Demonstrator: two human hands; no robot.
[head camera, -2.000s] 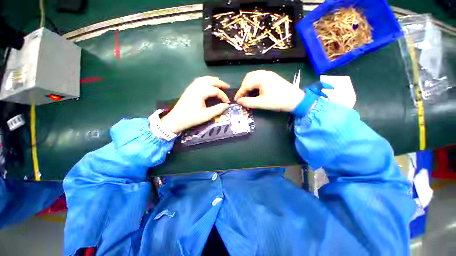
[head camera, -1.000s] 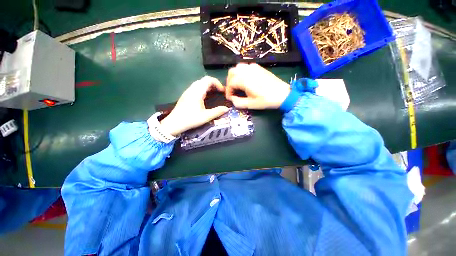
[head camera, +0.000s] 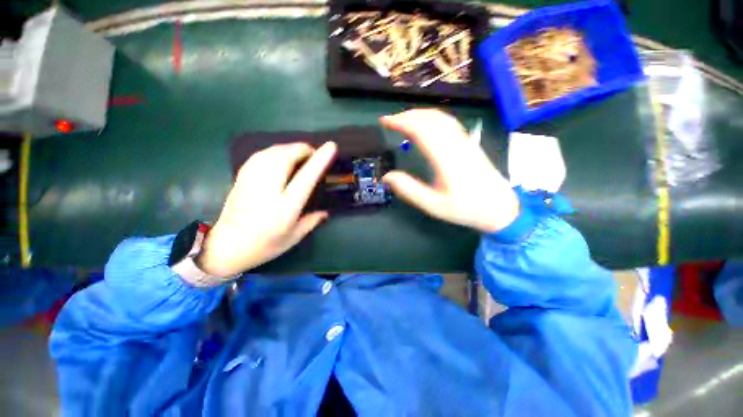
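Note:
The open phone body (head camera: 342, 195) lies on the black pad (head camera: 244, 145), its left part covered by my left hand. The main board (head camera: 370, 183) shows at its right end, with an orange flex (head camera: 340, 179) beside it. My left hand (head camera: 265, 208) rests over the phone's left part with fingers slightly bent; whether it grips the phone cannot be told. My right hand (head camera: 448, 167) is just right of the board, thumb and forefinger spread apart, with nothing seen between them. A small blue piece (head camera: 405, 146) lies near the right fingers.
The black tray (head camera: 407, 88) of gold strips stands at the back, beside the blue bin (head camera: 509, 102) of tan strips. White paper (head camera: 536, 161) lies right of my right hand. A grey-white box (head camera: 77, 69) stands far left, and a clear plastic bag (head camera: 692, 122) lies far right.
The phone now lies flatter and more squarely on the pad. My left hand has moved left and over it. My right hand has opened and moved right, away from my left.

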